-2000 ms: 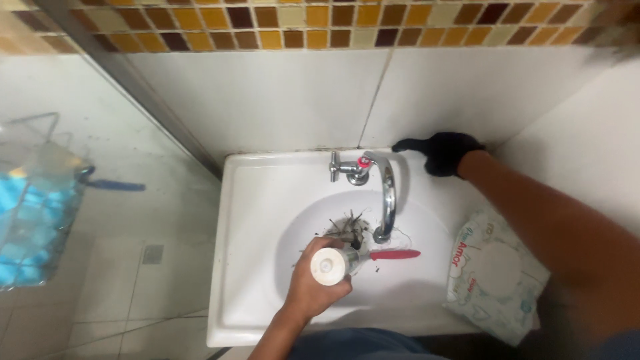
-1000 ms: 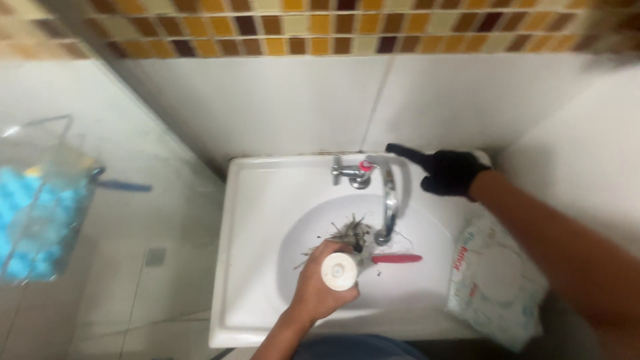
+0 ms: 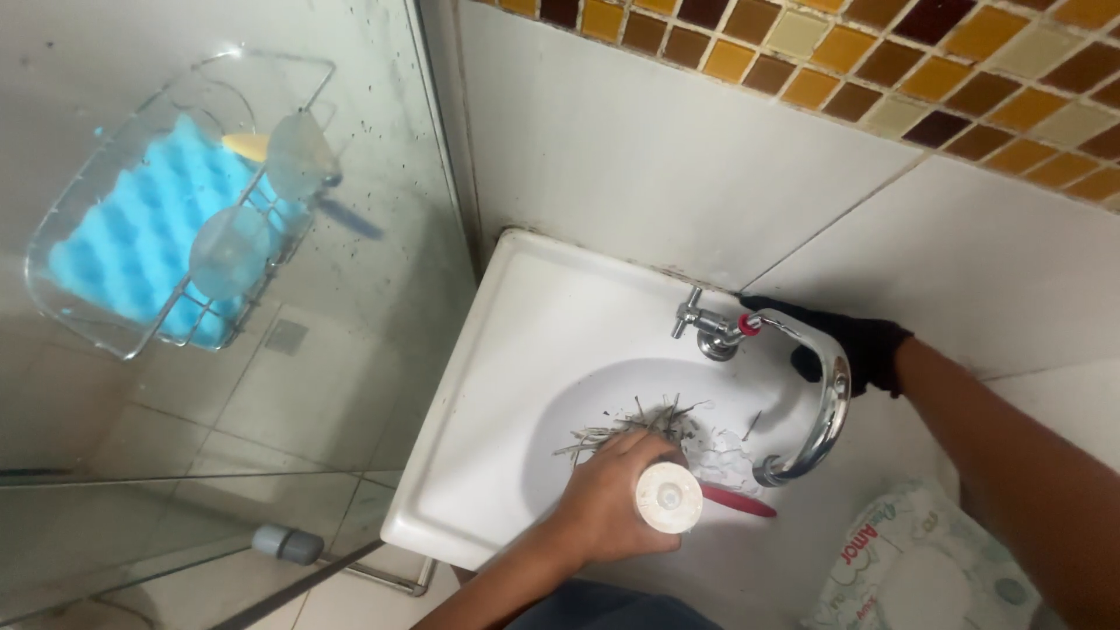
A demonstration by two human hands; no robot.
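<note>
My left hand (image 3: 612, 499) is closed around an upright tube or bottle with a round whitish end (image 3: 669, 497), over the basin of a white ceramic sink (image 3: 464, 367). Beside it in the basin lie a heap of thin dark and grey strips (image 3: 665, 420), whitish residue (image 3: 731, 459) and a red-handled tool (image 3: 739, 501). My right hand, in a black glove (image 3: 840, 341), rests at the sink's back edge behind the curved chrome faucet (image 3: 831, 394); its fingers are partly hidden, one reaching along the wall joint.
A wire basket (image 3: 131, 350) with a blue foam sponge (image 3: 157, 236) hangs at the glass panel on the left. A printed soft plastic pack (image 3: 919, 560) lies at the sink's right. The cross-handle valve (image 3: 691, 313) projects beside the faucet.
My gloved right hand has moved left along the back edge, to behind the faucet. My left hand still holds the tube or bottle over the basin. The view has turned and shifted left.
</note>
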